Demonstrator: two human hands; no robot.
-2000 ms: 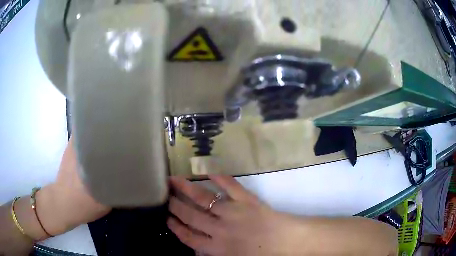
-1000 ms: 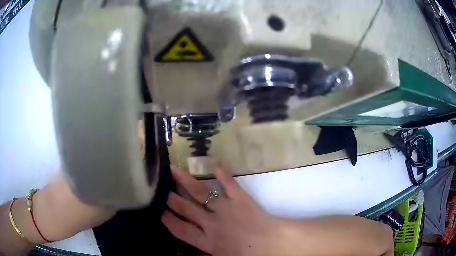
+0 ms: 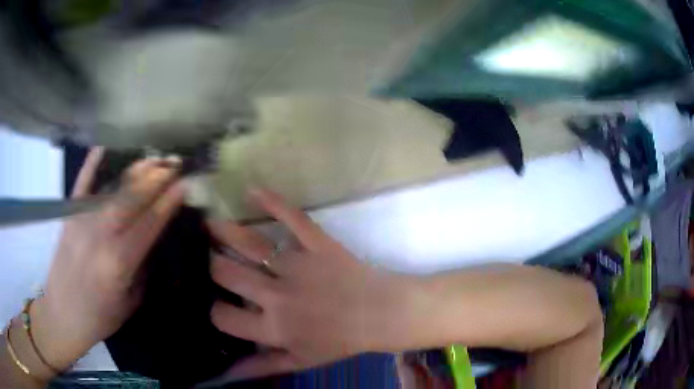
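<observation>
Black fabric (image 3: 179, 304) lies on the machine bed and table edge at the lower left. My left hand (image 3: 106, 251) is at its left side, with fingertips up near the needle area, which is blurred; whether the fingers pinch anything cannot be told. My right hand (image 3: 304, 289), wearing a ring, lies on the fabric's right side with fingers spread and pressing flat. The cream sewing machine head (image 3: 167, 83) is above my hands and heavily blurred. The needle and presser foot cannot be made out.
The green control panel (image 3: 533, 61) juts in at the upper right. A small black piece (image 3: 483, 137) lies below it on the machine bed. Black-handled scissors (image 3: 625, 156) lie further right on the white table (image 3: 449, 220). A lime green basket (image 3: 631, 296) stands at the right.
The view has shifted, so the machine head sits higher and the guard no longer covers my left hand. The fingers of my left hand now show near the needle area. My right hand stays on the fabric.
</observation>
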